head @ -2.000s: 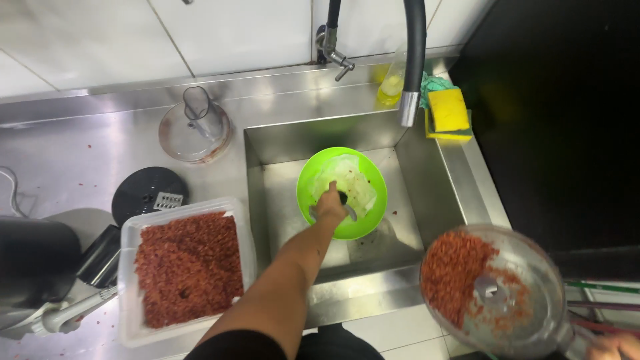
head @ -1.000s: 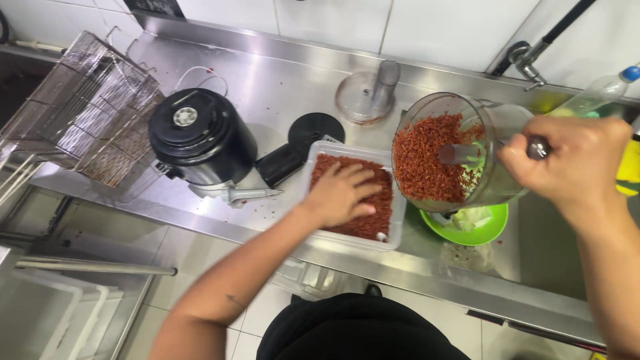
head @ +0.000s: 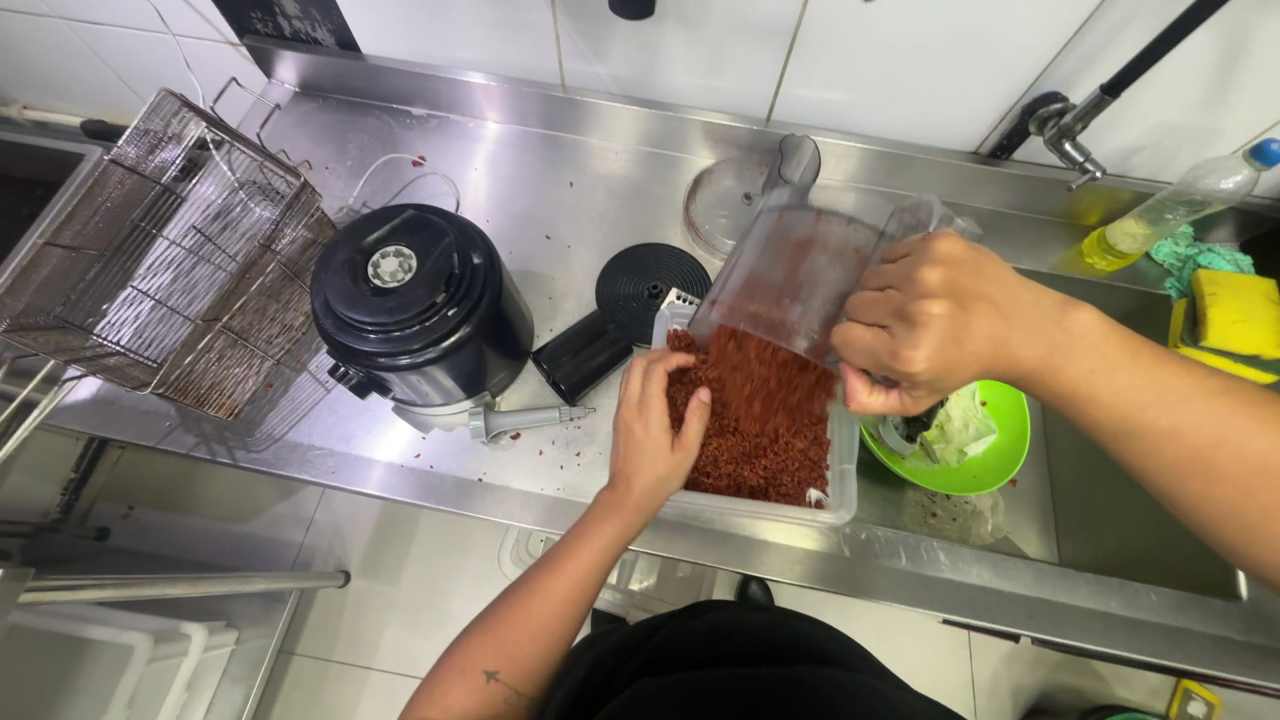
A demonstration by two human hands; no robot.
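Observation:
My right hand [head: 910,320] grips the handle of a clear food processor bowl [head: 800,270], tipped mouth-down over a plastic tub [head: 842,490]. Finely chopped reddish-brown food [head: 765,430] pours from the bowl onto the same food in the tub. My left hand [head: 655,425] rests with parted fingers at the tub's left side, its fingertips by the food; whether it grips the rim I cannot tell. Right of the tub, a green bowl [head: 1012,440] in the sink holds pale scraps and a dark part that looks like the processor's blade.
Left of the tub stand a black processor base [head: 420,300], a black pusher [head: 582,355], a grey spindle [head: 530,420] and a slotted disc [head: 650,280]. Behind lies a clear lid [head: 725,205]. Wire baskets [head: 170,260] are far left; a bottle [head: 1180,210] and sponges [head: 1240,315] are right.
The processor bowl, upright enough to hold its food a second ago, is now tipped over the tub with food falling out. My left hand has moved from atop the food to the tub's left side.

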